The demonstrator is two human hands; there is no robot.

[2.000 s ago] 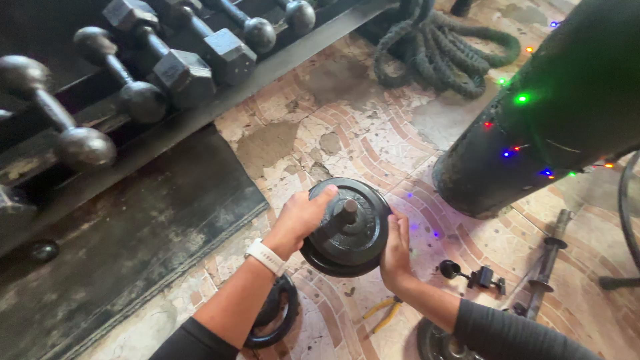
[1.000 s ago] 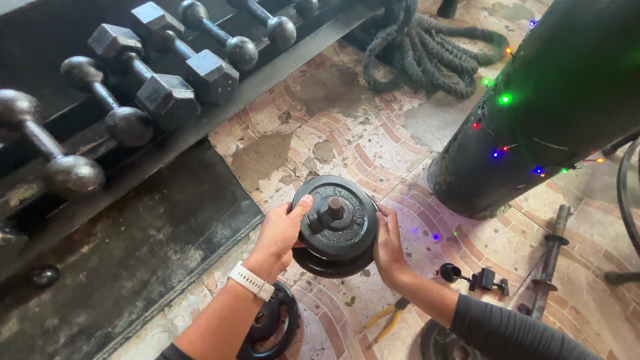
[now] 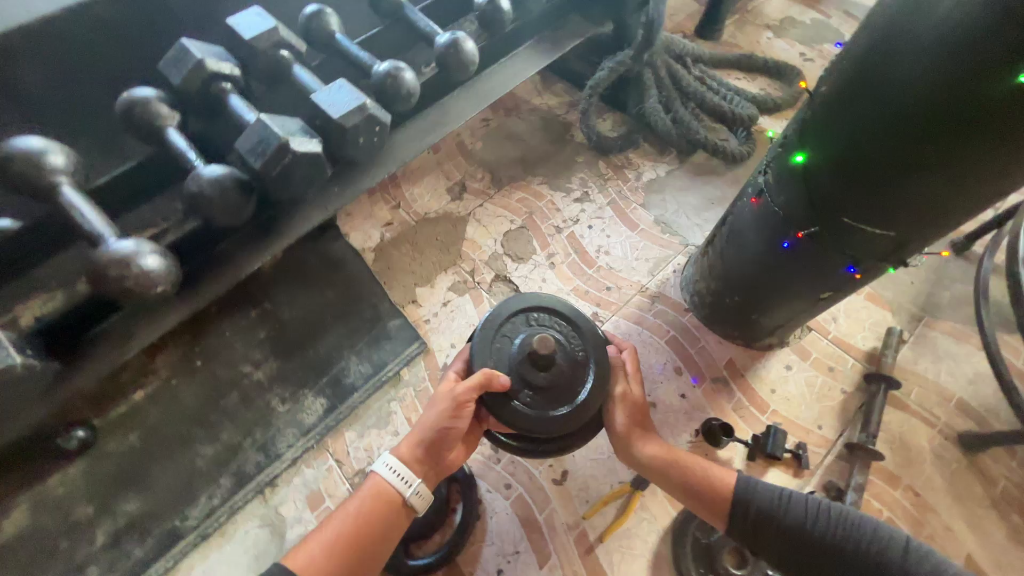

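Note:
Black round weight plates (image 3: 552, 392) are stacked face up around a short metal bar end (image 3: 542, 350), held above the tiled floor at the middle of the head view. My left hand (image 3: 460, 412) grips their left edge, its thumb over the top plate and its other fingers partly hidden beneath. Along the right edge lies my right hand (image 3: 630, 400), fingers against the rim and partly behind it. A white watch band is on my left wrist. Below the hands, pliers with yellow handles (image 3: 612, 508) rest on the floor.
A dumbbell rack (image 3: 448, 120) with several dumbbells runs along the upper left. A black pillar (image 3: 832, 192) with string lights stands right, near a coiled thick rope (image 3: 688, 96). A dumbbell bar (image 3: 872, 416), a black clamp (image 3: 768, 442) and more plates (image 3: 704, 544) lie low down.
Both hands stay on the plates. The plates have tilted somewhat, and the bar end stands out differently from their middle. The left thumb now lies lower on the top plate.

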